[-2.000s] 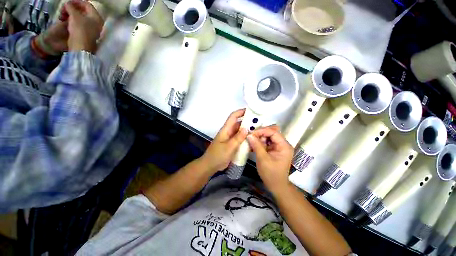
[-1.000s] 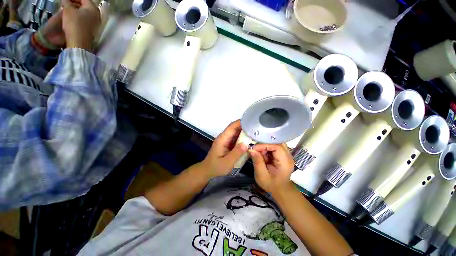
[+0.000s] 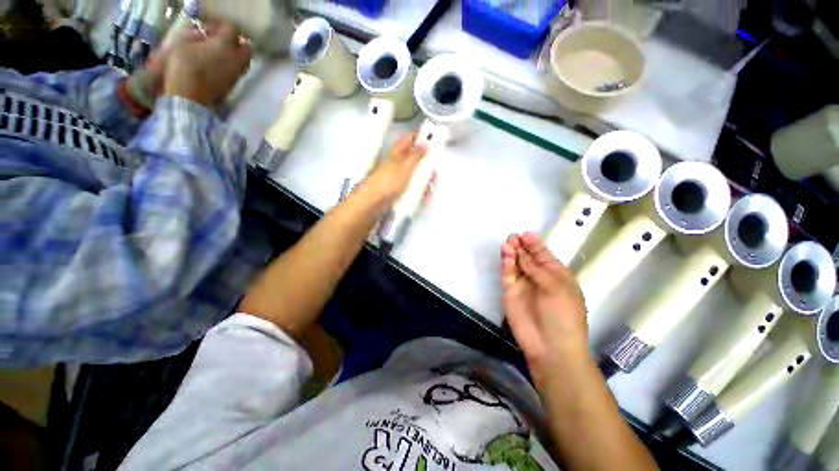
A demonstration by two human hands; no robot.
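Observation:
A cream hair dryer (image 3: pixel 416 189) lies on the white bench left of centre, its silver-grey end ring facing up. My left hand (image 3: pixel 402 172) is around its handle, with fingers showing on both sides. My right hand (image 3: pixel 545 299) is raised over the bench near its front edge, palm turned inward and fingers curled with the tips close together. Whether a tiny part is between those fingertips cannot be told. Another dryer (image 3: pixel 687 198) lies in a row of several at the right, with dark spots on its handle.
Two more dryers (image 3: pixel 373 138) lie to the left, beside a co-worker's plaid sleeve (image 3: pixel 175 198) and hands. A round cream bowl (image 3: pixel 596 66) with tiny pieces and a blue tray (image 3: pixel 511 28) stand at the back. A cream unit (image 3: pixel 810 144) is at the far right.
My left hand has moved the dryer from in front of me to the left, beside the two others. My right hand has come off it and moved slightly right. The view has shifted a little.

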